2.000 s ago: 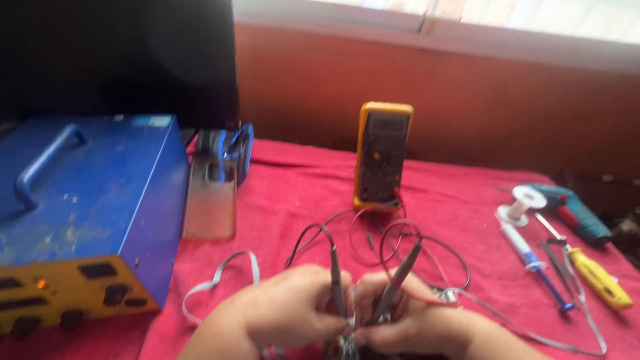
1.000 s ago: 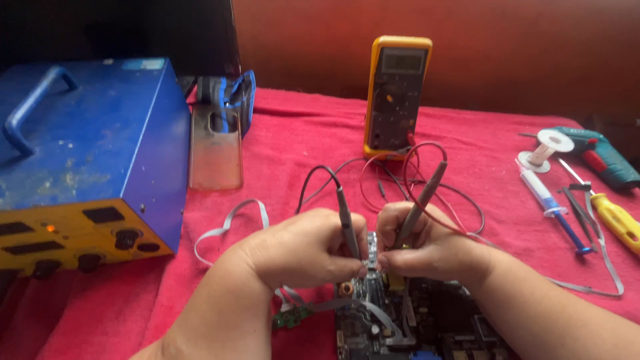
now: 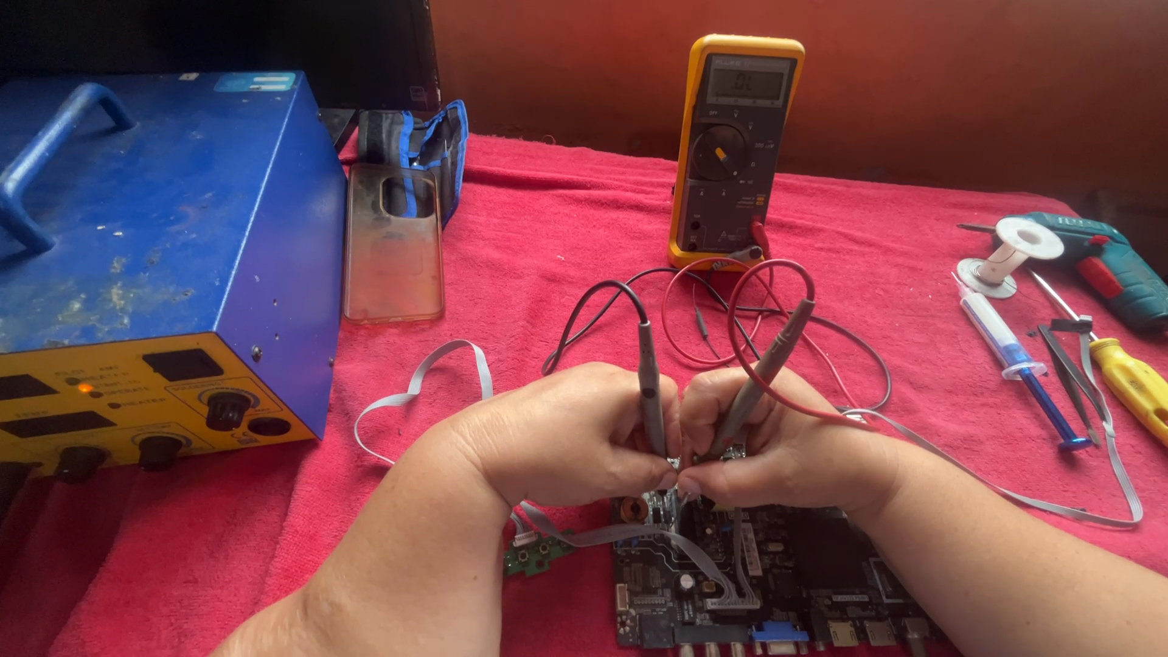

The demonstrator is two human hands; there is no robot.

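Note:
My left hand (image 3: 584,433) is closed around a test probe with a black lead (image 3: 649,392), and my right hand (image 3: 776,438) grips a probe with a red lead (image 3: 762,379). Both hands meet over the back part of a dark circuit board (image 3: 776,566); my fingers hide the probe tips. Behind them a yellow-cased Fluke multimeter (image 3: 737,151) stands upright, its display showing "OL". Grey ribbon cables (image 3: 639,534) run from the board, one to a small green circuit board (image 3: 538,554) at its left.
A blue and yellow soldering station (image 3: 173,237) occupies the left side, beside a clear phone case (image 3: 394,265) and a black-and-blue pouch (image 3: 438,146). To the right lie a white spool (image 3: 1004,260), a syringe (image 3: 1013,356), tweezers (image 3: 1068,374), a yellow-handled screwdriver (image 3: 1131,383) and a green power tool (image 3: 1118,269).
The view has shifted, and more of the circuit board shows than two seconds ago. Both hands keep hold of their probes, close together.

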